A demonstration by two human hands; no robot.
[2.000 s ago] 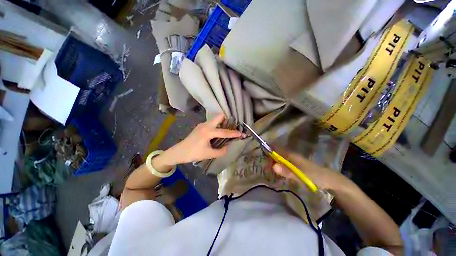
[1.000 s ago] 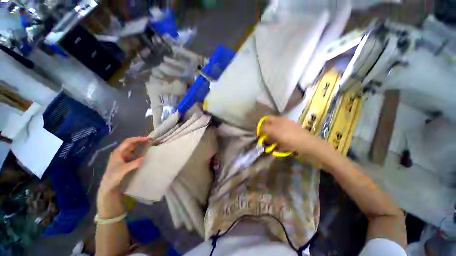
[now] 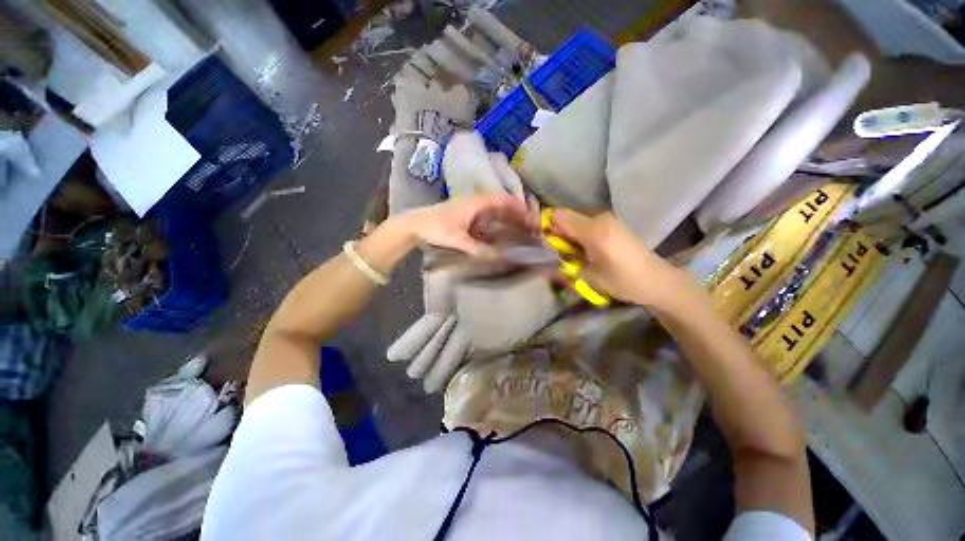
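Note:
The sewn pieces (image 3: 497,312) are a bunch of beige layers in front of me, above my aproned lap, with fanned ends at the lower left. My left hand (image 3: 466,227) grips the upper part of the bunch; its fingers are blurred. My right hand (image 3: 603,254) holds the scissors (image 3: 571,277) by their yellow loop handles. The blades are blurred and point left toward my left hand, close to the bunch. Whether they touch the fabric is unclear.
Large beige panels (image 3: 688,127) lie over a blue crate (image 3: 550,90) ahead. Tied bundles (image 3: 418,116) lie left of it. Yellow tape (image 3: 788,275) and a brown strip (image 3: 905,333) are on the machine table at right. Another blue crate (image 3: 228,127) stands at the left.
My left hand has moved right and up from the fanned pieces at the left to the middle of the bunch. The scissors have turned so their blades now point toward that hand.

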